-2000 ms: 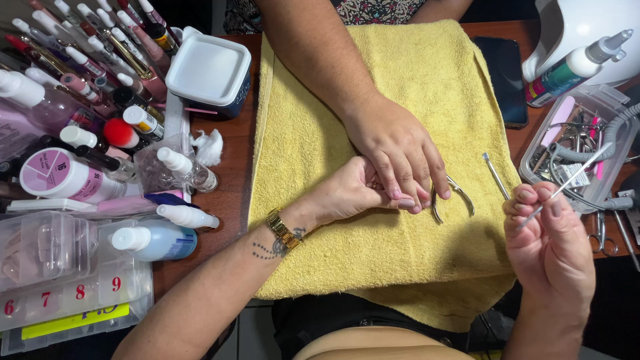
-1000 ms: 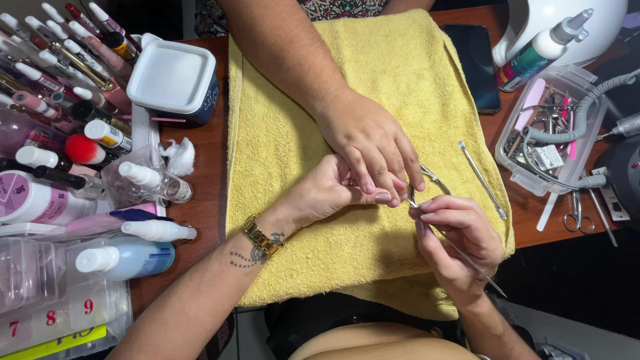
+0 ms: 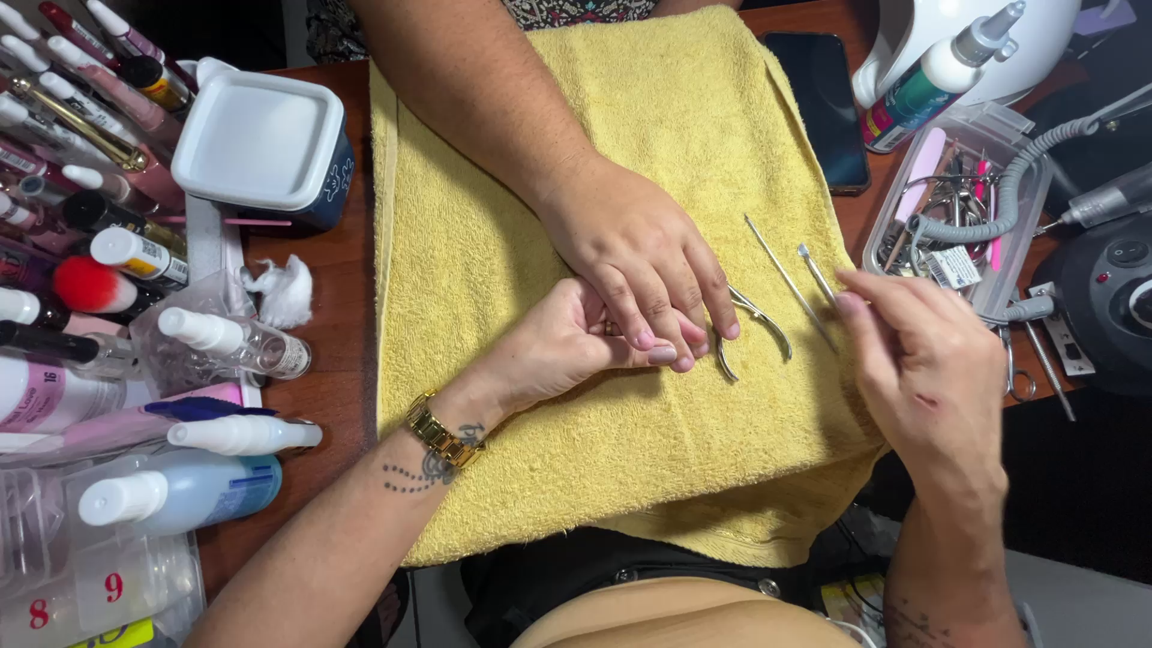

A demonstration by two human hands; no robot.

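Observation:
My left hand [image 3: 562, 337], with a gold watch [image 3: 443, 432] on the wrist, holds the fingers of another person's hand [image 3: 634, 243], which lies palm down over it. Both are above a yellow towel [image 3: 540, 486]. Cuticle nippers [image 3: 762, 322] lie on the towel, partly hidden by that person's fingertips. Two thin metal tools are to their right: a slim rod [image 3: 783, 270] and a cuticle pusher [image 3: 814, 273], whose lower end is hidden by my right hand [image 3: 927, 360]. My right hand hovers at the towel's right edge, thumb and fingertips near the pusher; its grip is unclear.
On the left stand nail polish bottles [image 3: 117, 162], a white-lidded tub [image 3: 261, 135], cotton [image 3: 283, 290], a spray bottle [image 3: 238, 342] and a blue bottle [image 3: 193, 490]. On the right are a phone [image 3: 819, 108], an upright bottle [image 3: 927, 81], a clear tool box [image 3: 1008, 261] and a black device with a coiled cord [image 3: 1102, 288].
My right hand has moved right, away from the other person's fingertips. The slim metal rod it held there now lies on the towel beside the pusher. My left hand keeps its hold.

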